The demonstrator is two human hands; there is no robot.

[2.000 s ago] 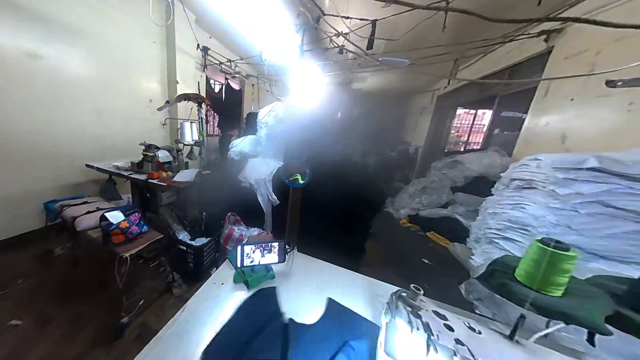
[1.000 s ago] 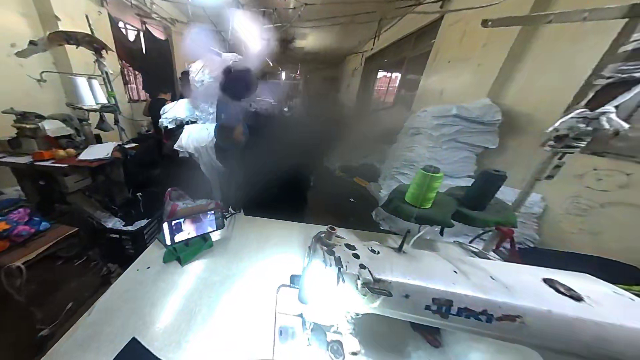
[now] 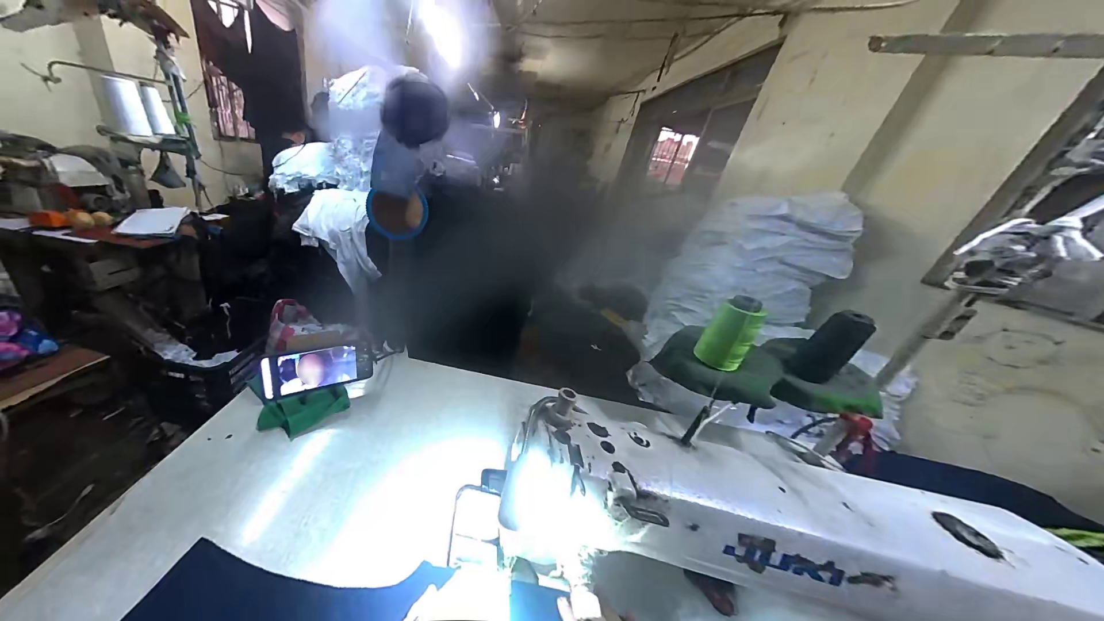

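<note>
A dark blue fabric piece [image 3: 285, 586] with a curved edge lies at the bottom of the view, reaching the needle area of a white Juki sewing machine [image 3: 776, 535]. Glare from the machine's lamp washes out the needle area. My left hand [image 3: 444, 602] shows as bright fingers on the fabric, left of the needle area. Only fingertips of my right hand [image 3: 595, 606] show, close to the presser foot at the bottom edge. Both hands are largely cut off, so their grip is unclear. A lime green thread cone [image 3: 730, 335] and a dark thread cone [image 3: 831, 347] stand behind the machine.
A phone [image 3: 316, 372] leans on green cloth [image 3: 302, 412] at the white table's [image 3: 379, 466] far left corner. Beyond are a black crate [image 3: 203, 371], stacked pale fabric [image 3: 759, 250] and a standing person [image 3: 401, 172]. Another worktable [image 3: 95, 237] is at left.
The view has swung right since the first frame, bringing the whole machine arm in. Since one second ago, more blue fabric has come into view and fingers now show near the needle area.
</note>
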